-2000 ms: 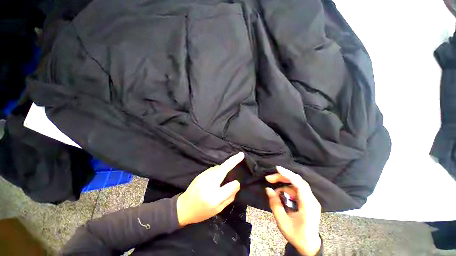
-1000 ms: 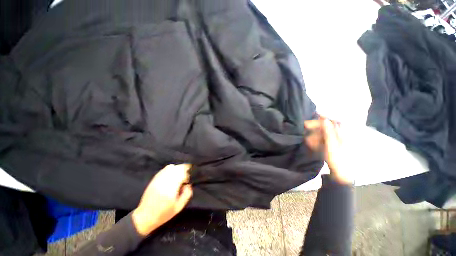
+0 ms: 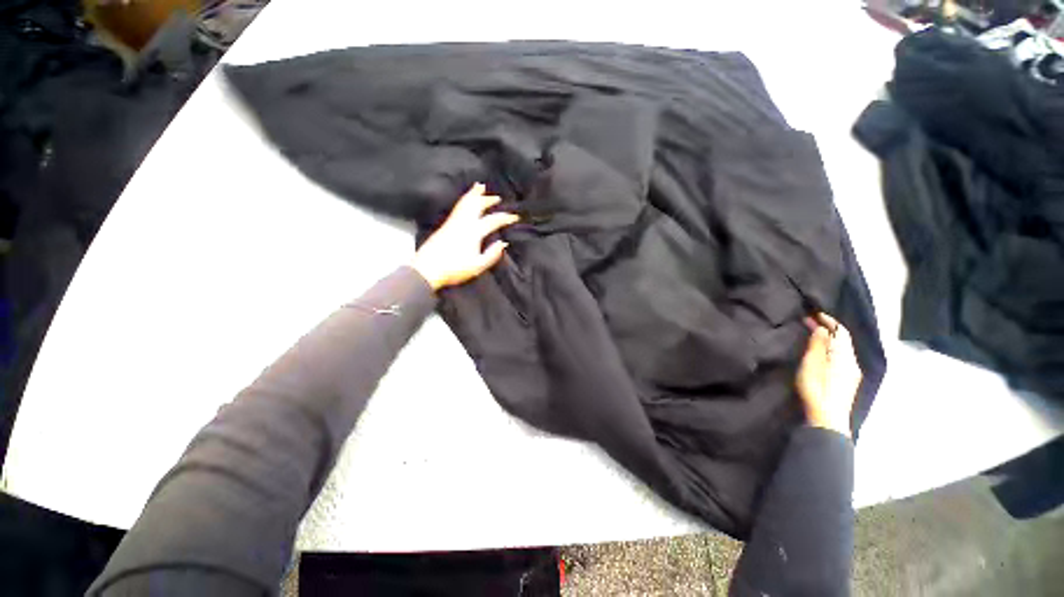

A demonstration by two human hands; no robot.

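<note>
The dark jacket lies in a wrinkled heap on the white table, its upper left part reaching out to a point. My left hand rests on the jacket's left side with fingers apart, its fingertips on the folds. My right hand is at the jacket's right side, its fingers closed on a fold of cloth. Part of the right fingers is hidden, and I cannot make out the snips in it.
Another dark garment lies on the table at the right. Dark piles stand beyond the table's left edge. Speckled floor shows below the near edge. A short pale thread clings to my left sleeve.
The jacket has been shifted and turned, baring the table's left side. My left hand has moved up and right onto it. My right hand, blurred before, is now lower at the jacket's right side.
</note>
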